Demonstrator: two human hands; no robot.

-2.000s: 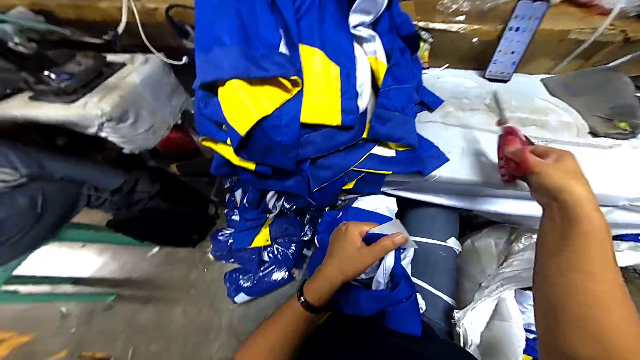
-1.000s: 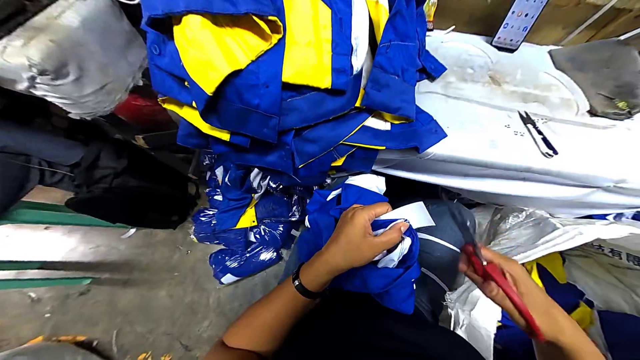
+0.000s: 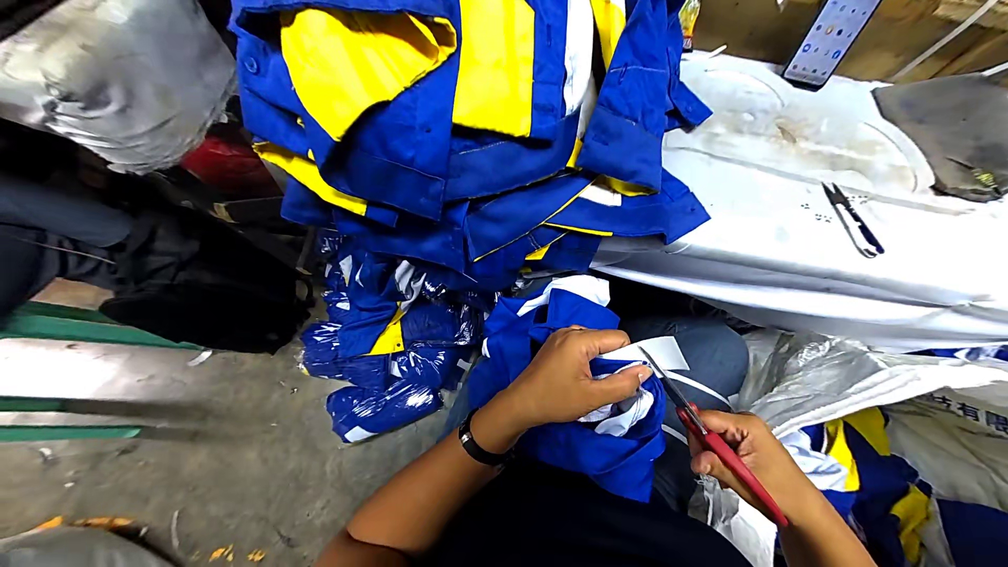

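Note:
My left hand pinches the edge of a blue garment with white parts, lying over my lap. A pale reflective strip sticks out from between its thumb and fingers. In my right hand is a pair of red-handled scissors; the blade tips lie at the strip, close to my left thumb. Whether the blades are parted is hard to tell. Above my hands, blue garments with yellow and white panels are piled up. A pair of thread snips rests on the white-covered table.
A phone and a grey cloth lie at the table's back. Plastic-wrapped blue garments sit on the floor at left, near green bars. At right, an open white sack holds more garments.
My right hand has moved from above the table down to the strip, with the scissors in it. My left hand keeps hold of the garment and strip.

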